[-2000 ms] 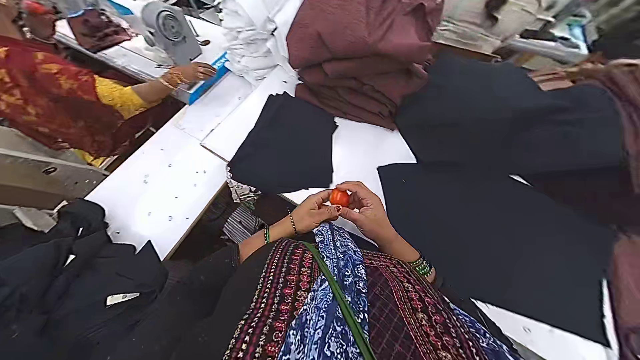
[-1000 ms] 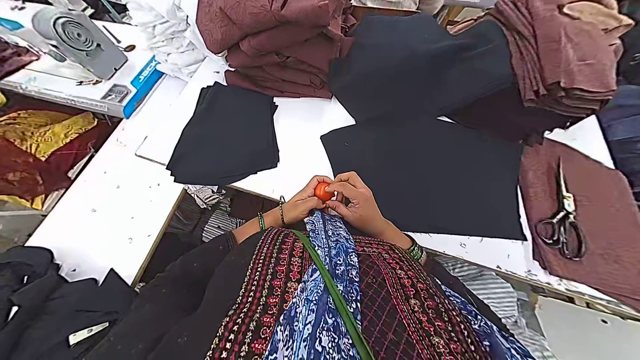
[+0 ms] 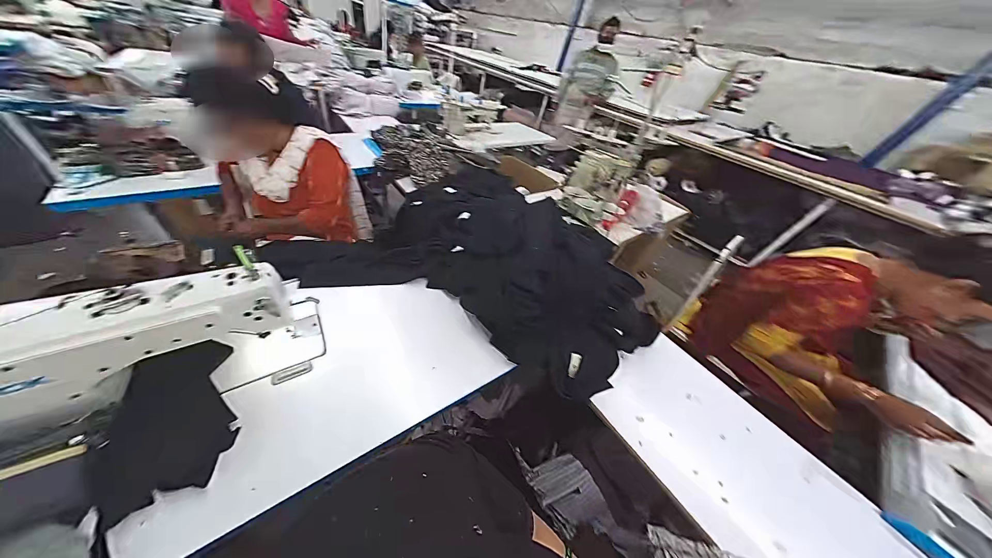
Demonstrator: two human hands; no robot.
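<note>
Neither my left hand nor my right hand shows its fingers; a sliver of one forearm (image 3: 549, 536) with a green bangle is at the bottom edge, and I cannot tell which arm it is. Near it lies the black cloth of my clothing (image 3: 411, 504). To the left stands a white sewing machine (image 3: 147, 322), with a piece of black fabric (image 3: 167, 422) at its needle end on the white table (image 3: 349, 349). A large heap of black garments (image 3: 535, 271) with small white tags lies over the far ends of two tables.
A person in orange (image 3: 302, 190) sits beyond the heap. On the right, a person in red and yellow (image 3: 783, 318) reaches along a white surface. A second white table (image 3: 721, 449) runs toward the lower right. Grey striped cloth (image 3: 566, 488) hangs in the gap between tables.
The view has swung far to the left, to the sewing machine and the black heap. My hands, which held a small red-orange object together in both earlier frames, have left the view.
</note>
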